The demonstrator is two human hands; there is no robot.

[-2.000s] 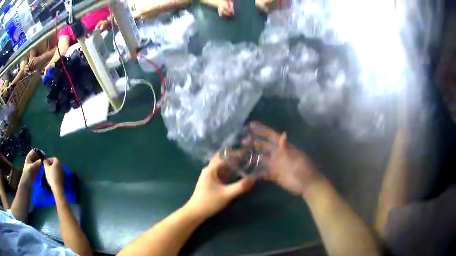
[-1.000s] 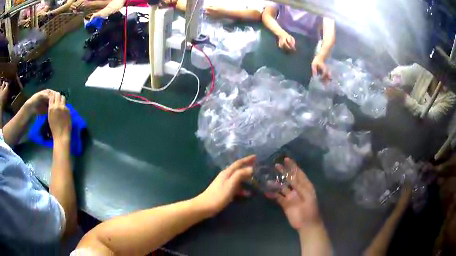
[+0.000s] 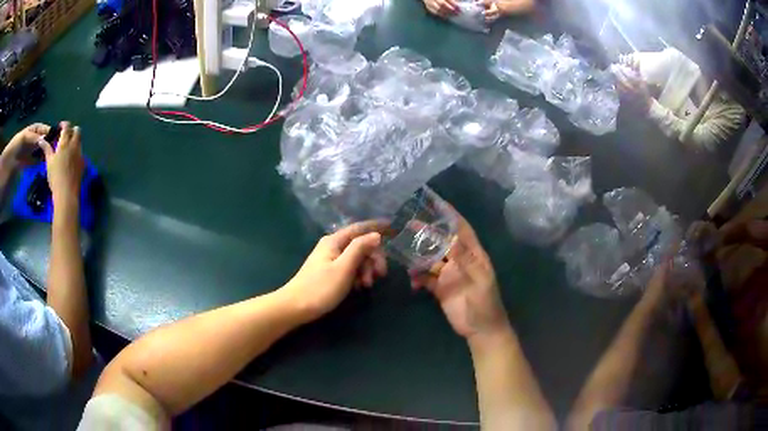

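Note:
A clear plastic container with a ringed base is held up over the dark green table, in front of a heap of whitish, crinkly bagged containers. My right hand is bare and grips the container from its right side and below. My left hand is bare, at the container's left edge, with the fingers curled. Whether its fingertips hold clear film or the container's edge is hard to tell.
More bagged containers lie to the right, near another person's hands. At the left, a person's hands work over a blue cloth. A post with red and white cables stands behind on a white board. More hands show at the far side.
The container has tilted up in my right hand so its ringed base shows. My left hand has closed in at its left edge, its fingers more curled. The view has shifted.

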